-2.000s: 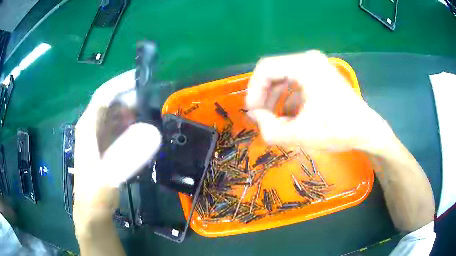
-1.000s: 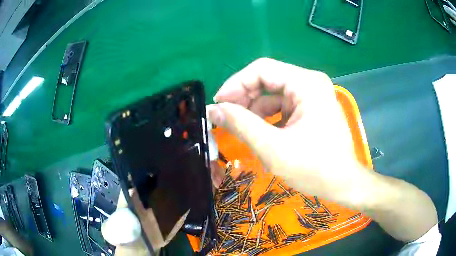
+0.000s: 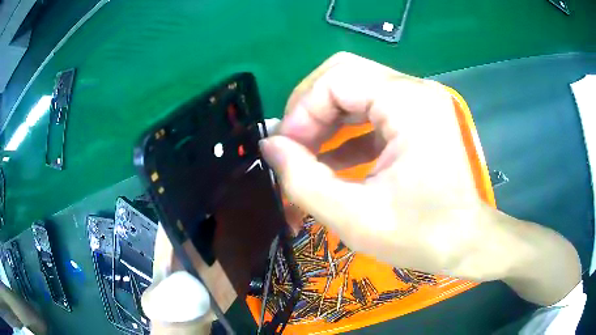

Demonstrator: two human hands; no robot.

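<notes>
My left hand (image 3: 178, 298), with a white cot on the thumb, holds a black phone middle frame (image 3: 209, 176) upright and slightly tilted; its other fingers are mostly hidden behind the frame. My right hand (image 3: 392, 176) has thumb and forefinger pinched at the frame's right long edge, near the top. Whether a key is between the fingertips cannot be seen. The orange tray (image 3: 480, 163) lies below and behind both hands. Many thin dark side keys (image 3: 333, 278) lie loose in it.
Waiting frames (image 3: 104, 262) lie at the lower left, some overlapping. Other frames lie on the bright green surface at the left (image 3: 59, 121) and top (image 3: 366, 29). A white sheet (image 3: 585, 131) is at the right edge. Part of another person's arm (image 3: 19, 311) shows at the lower left.
Over two seconds, my right hand came from above the tray to the frame's edge, and my left hand turned the frame upright. Frames on the green surface shifted left.
</notes>
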